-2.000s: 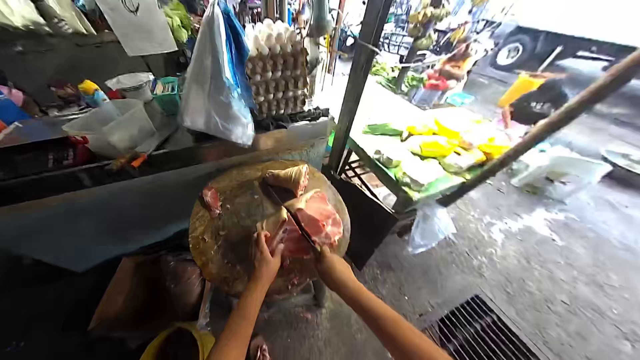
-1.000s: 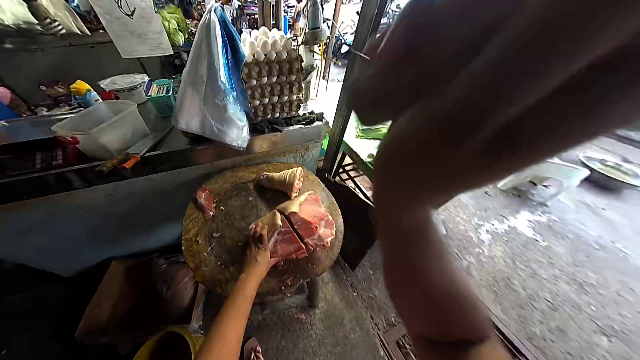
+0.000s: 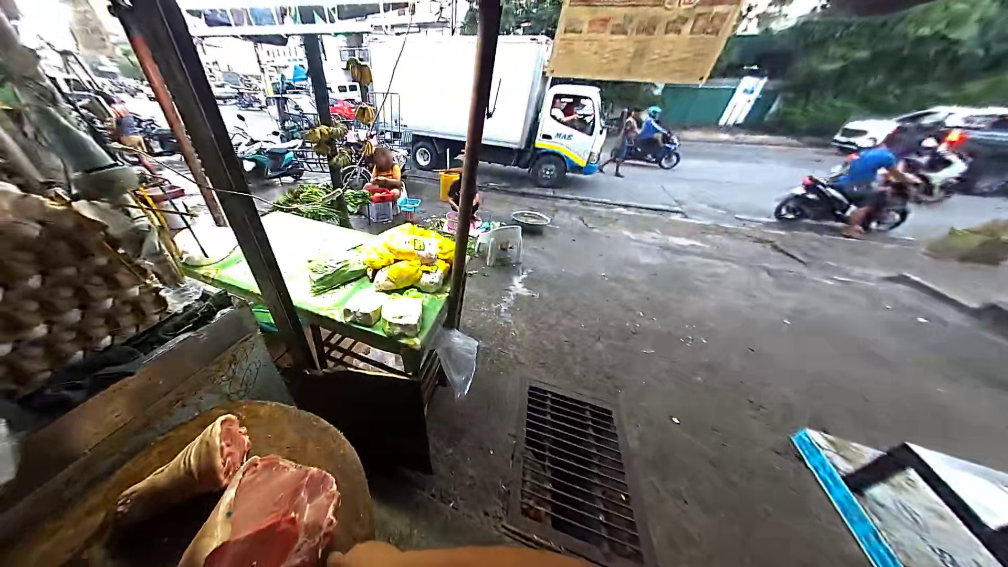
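On the round wooden chopping block (image 3: 339,472) at the lower left lie a thick cut of raw meat with skin (image 3: 276,512) and, to its left, a skin-covered leg piece (image 3: 189,468) with a red cut end. A strip of bare skin from a hand or arm (image 3: 465,556) crosses the bottom edge, close to the right of the thick cut. Too little of it shows to tell which of my hands it belongs to, or whether it touches the meat. No fingers can be made out, and no knife is visible.
Stacked egg trays (image 3: 71,291) stand at the left. Beyond the block, a green table (image 3: 291,244) holds vegetables and yellow bags between dark posts. A floor grate (image 3: 579,465) lies right of the block. People, motorcycles and a white truck (image 3: 465,87) are on the road behind.
The view has swung far to the right. A second ago my left hand was on the meat and my right arm was raised across the view; now only a strip of skin shows at the bottom.
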